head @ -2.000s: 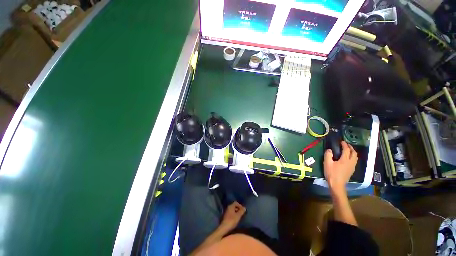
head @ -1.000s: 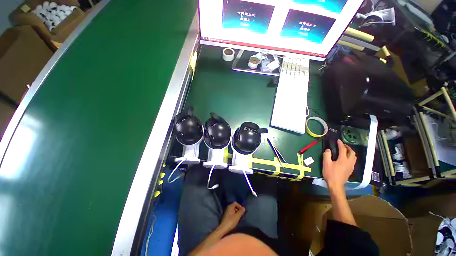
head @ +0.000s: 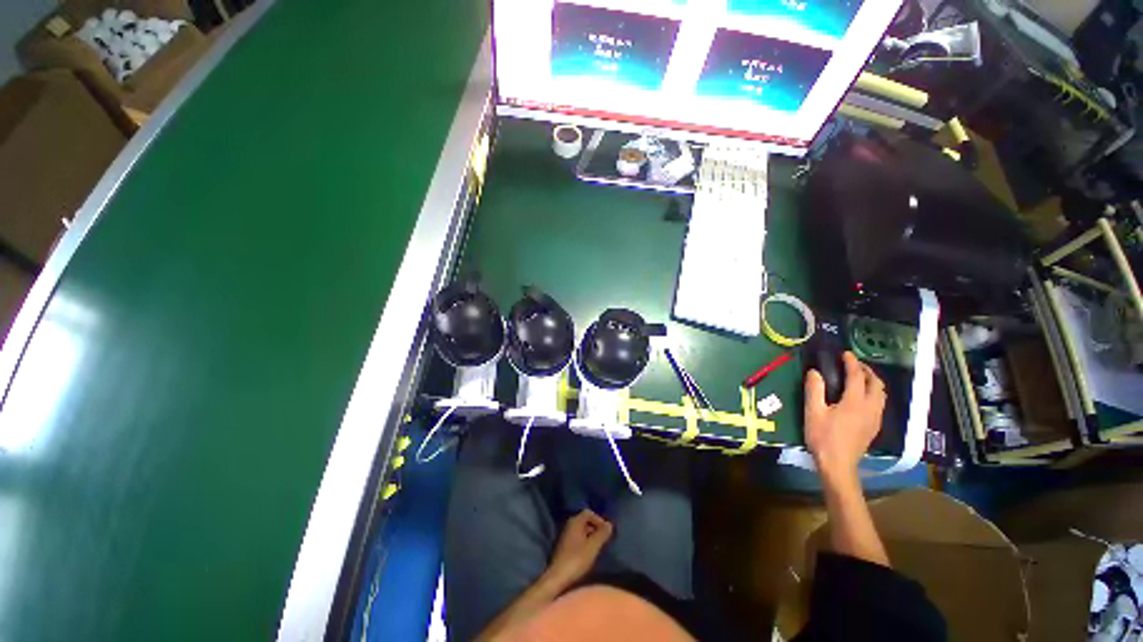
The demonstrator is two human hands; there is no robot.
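Three PTZ dome cameras with black balls and white brackets stand in a row at the bench's front edge: left [head: 469,329], middle [head: 542,339], right [head: 614,351]. A white pigtail cable [head: 624,464] hangs from the right one; the other two have similar leads. My right hand [head: 845,411] rests on the black computer mouse [head: 829,364] at the bench's right. My left hand [head: 583,539] lies in my lap, fingers curled, with nothing visible in it. The monitor [head: 702,119] shows blue-black picture tiles.
A green conveyor belt [head: 251,251] runs along the left. The keyboard [head: 721,263], tape roll [head: 788,320], red pen [head: 767,369] and a dark pointed tool [head: 686,376] lie on the bench. A bulky black object [head: 915,226] is at right. An open carton [head: 934,564] stands below right.
The whole view has shifted slightly. My right hand stays on the mouse and my left hand stays in my lap. The three cameras have not moved on the bench.
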